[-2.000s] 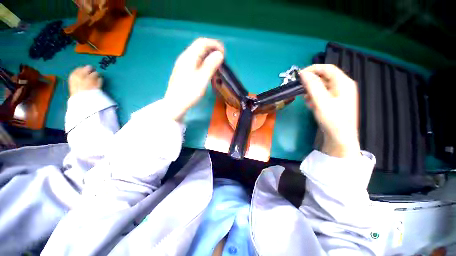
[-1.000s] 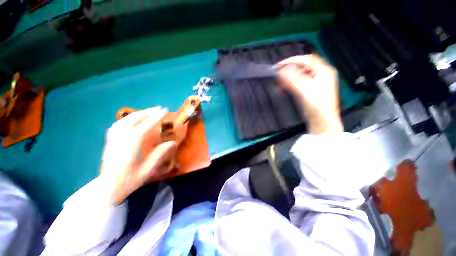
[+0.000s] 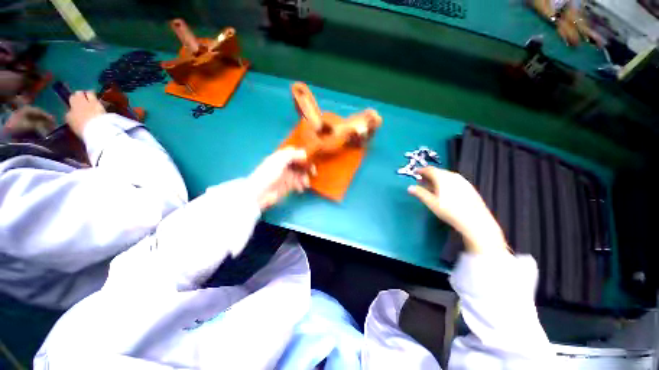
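Note:
An orange holding fixture (image 3: 332,162) with raised arms stands on the teal mat in front of me, with no black leg seen in it. My left hand (image 3: 285,177) is at its lower left side, fingers curled against it; blur hides whether they grip it. Several small silver hubs (image 3: 419,160) lie in a loose group right of the fixture. My right hand (image 3: 451,202) is just below them, thumb and forefinger apart, and nothing shows between its fingers.
A dark grooved foam tray (image 3: 535,209) lies at the right. Another orange fixture (image 3: 209,76) and a heap of small black parts (image 3: 131,70) are at the back left. A neighbouring person's hand (image 3: 84,110) holds a dark bar at the left. Another person's hands (image 3: 571,23) show at the top right.
My right hand has moved from over the foam tray to the silver hubs, and the blurred bar seen at it is gone. The black legs seen earlier in the fixture are gone. The view has turned.

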